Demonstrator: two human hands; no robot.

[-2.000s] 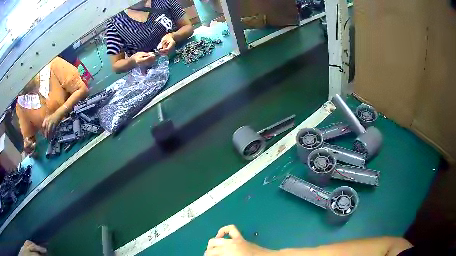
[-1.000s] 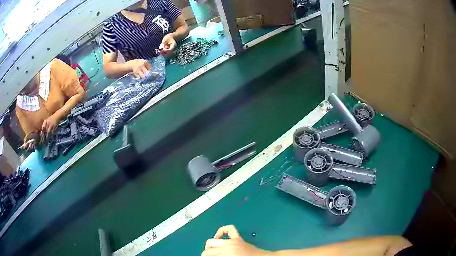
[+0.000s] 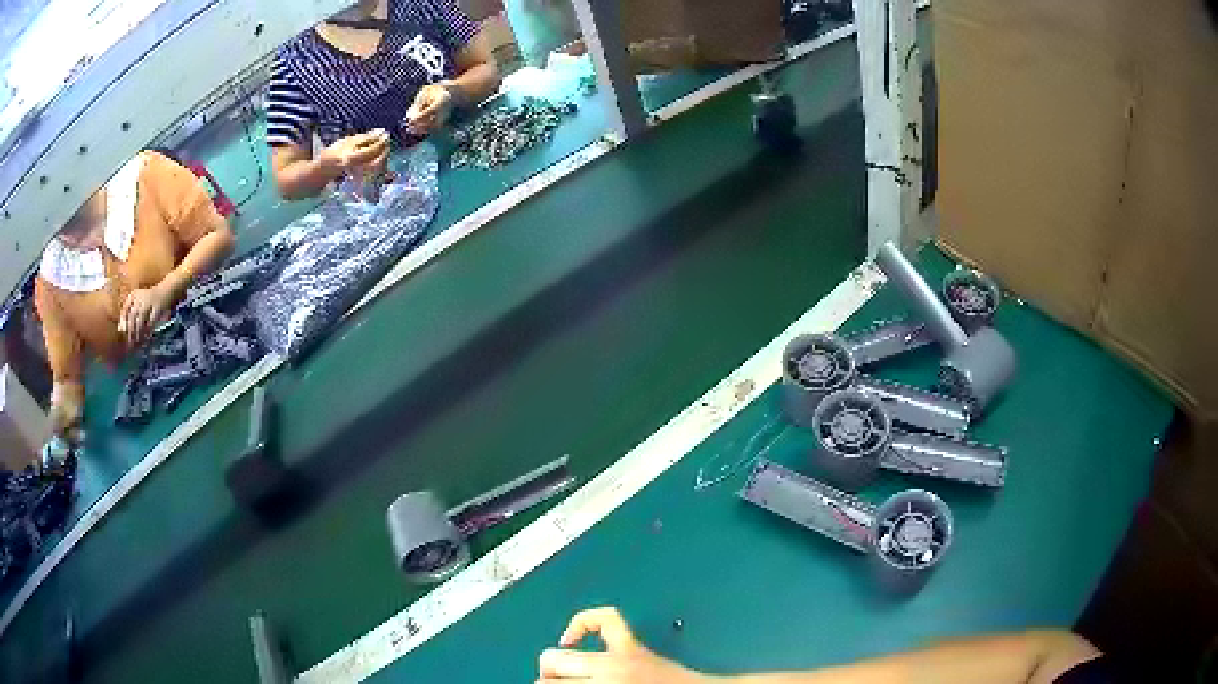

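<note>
Several grey fan units lie in a group on the green bench at the right; the nearest [image 3: 912, 535] has its round head face up and its handle pointing up-left. Another fan unit [image 3: 430, 537] lies on the conveyor belt beside the pale rail, its handle pointing right. A darker unit [image 3: 262, 461] is farther left on the belt. My right hand [image 3: 608, 652] rests at the bottom edge, partly cut off, fingers bent and apart, with nothing visible in it. It touches no fan unit. My left hand is out of the picture.
The green belt [image 3: 534, 321] runs beyond the whitish rail [image 3: 514, 551]. A cardboard panel [image 3: 1055, 187] and a pale post [image 3: 892, 134] stand at the right. Across the belt, two people handle parts near a clear plastic bag [image 3: 350, 261] and dark handle shells [image 3: 200, 350].
The units on the belt have moved left and nearer. A hand seen at the bottom left two seconds ago is gone. My right hand and the bench group have hardly moved.
</note>
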